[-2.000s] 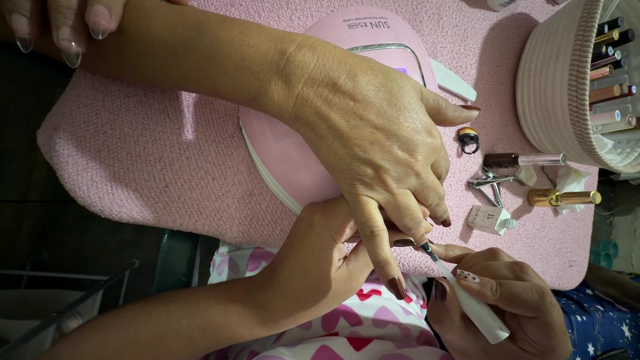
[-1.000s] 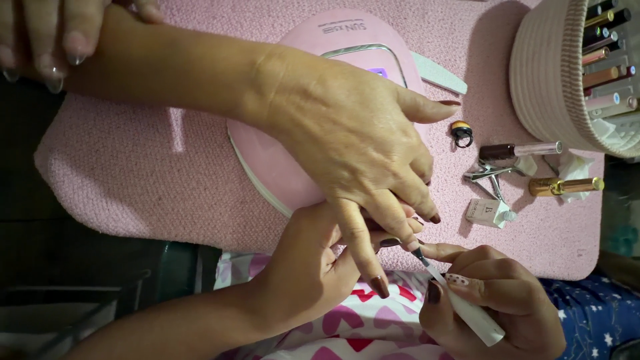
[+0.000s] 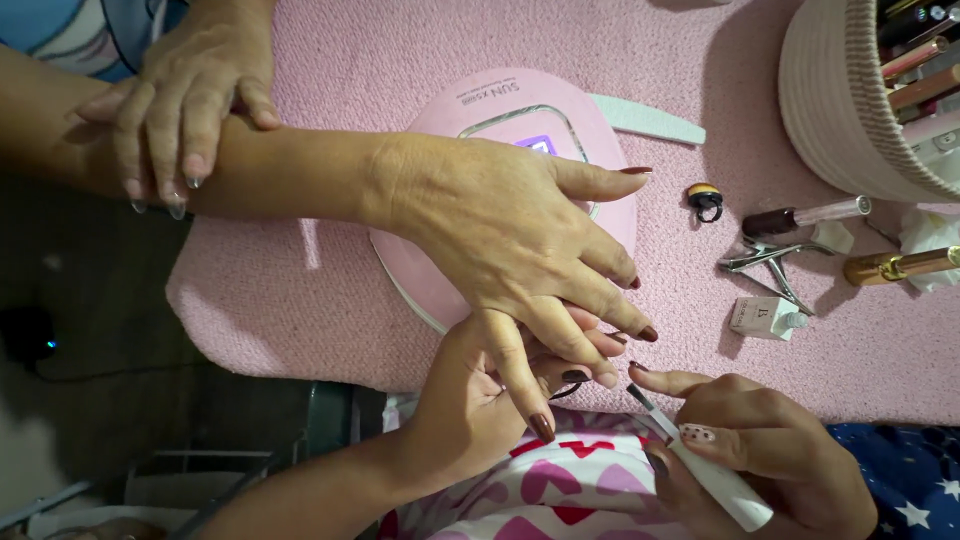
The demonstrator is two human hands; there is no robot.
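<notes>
My left hand (image 3: 480, 382) reaches in from the bottom and holds the fingers of another person's hand (image 3: 502, 225) from below. That hand lies palm down, fingers spread, with dark red polish on several nails. In my right hand (image 3: 757, 450) is a nail polish brush with a white handle (image 3: 720, 480); its bristle tip is close to the fingertip my left hand supports, with a small gap between them. Under the other person's hand sits a pink nail lamp (image 3: 427, 289) with a lit display. The other person's second hand (image 3: 184, 105) rests on their forearm.
On the pink towel (image 3: 300, 322) lie a nail file (image 3: 652, 120), a ring with a domed top (image 3: 705, 201), metal nippers (image 3: 772, 266), a dark polish bottle (image 3: 802, 216), a gold bottle (image 3: 900, 265) and a small white bottle (image 3: 765, 318). A woven basket (image 3: 817, 97) of tubes stands top right.
The brush tip has come away from the fingertip, where it was at the nail before. The other person's second hand now shows farther along their forearm. The view has shifted.
</notes>
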